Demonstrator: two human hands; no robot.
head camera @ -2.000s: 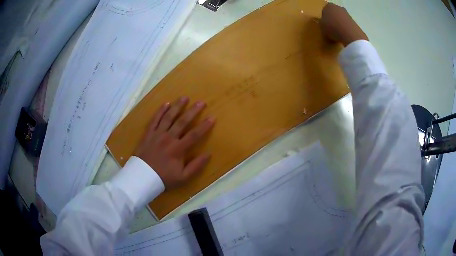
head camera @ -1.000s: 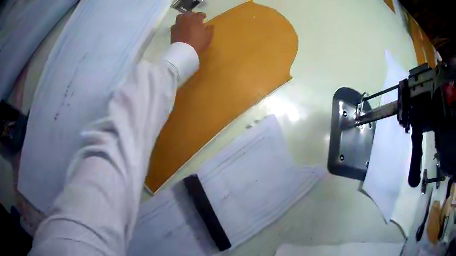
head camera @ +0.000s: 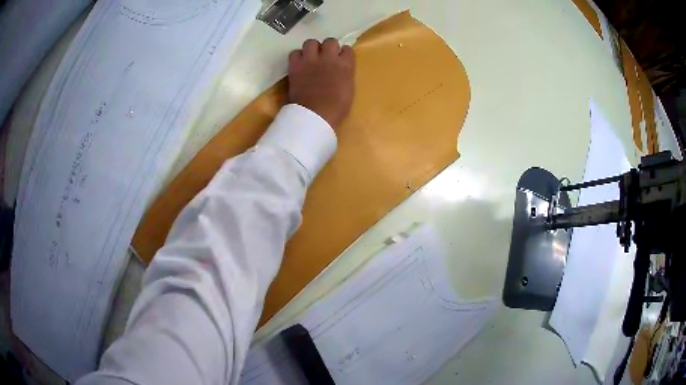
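Note:
The large tan-orange pattern template [head camera: 406, 98] lies slantwise across the middle, its rounded end at the upper right. My left hand [head camera: 323, 79] has its fingers curled at the template's upper-left edge, which bulges slightly beside it; the thumb is hidden. A thin white edge shows beneath the template there. My left sleeve covers part of its lower-left half. My right hand is not in view.
Marker paper on a long stack [head camera: 98, 150] lies left, another [head camera: 391, 316] below the template. A dark bar weight [head camera: 307, 357] lies on it. A silver clamp [head camera: 288, 11] is at the top. The cutting machine's base plate [head camera: 535, 259] is at right.
My left hand has moved from the template's lower-left part to its upper edge. My right hand has left the view. The view has shifted, bringing the cutting machine in at right.

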